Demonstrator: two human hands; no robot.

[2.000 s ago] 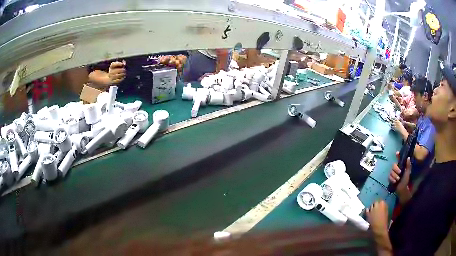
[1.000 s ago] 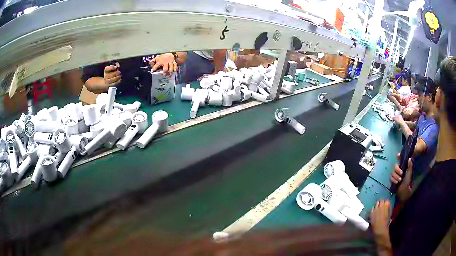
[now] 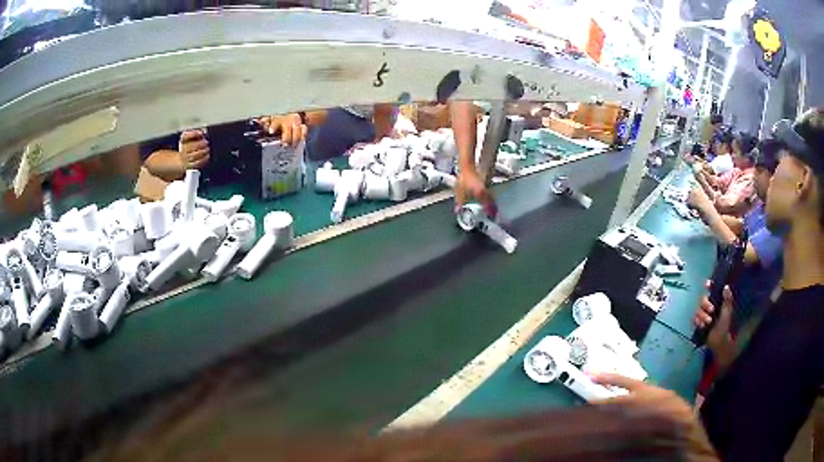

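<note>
Neither my left hand nor my right hand can be made out. A blurred brownish shape runs along the bottom edge; I cannot tell what it is. White handheld fans (image 3: 542,361) lie in a small group on the green bench at the lower right. A neighbouring worker's hand (image 3: 646,397) touches the handle of one fan there. On the dark green conveyor belt (image 3: 361,311), another fan (image 3: 492,230) lies under a hand (image 3: 472,188) reaching from across the belt. A further fan (image 3: 571,191) lies farther up the belt.
A large heap of white fans (image 3: 167,236) lies left across the belt, a second heap (image 3: 388,167) beyond it. A worker's hands are at a metal-fronted box (image 3: 282,170). A black box (image 3: 619,275) stands on the right bench. A pale beam (image 3: 271,77) crosses overhead. Workers line the right.
A hand has come from across the belt onto the nearer belt fan. Both belt fans have shifted left in view. The right neighbour's hand has moved left onto a bench fan.
</note>
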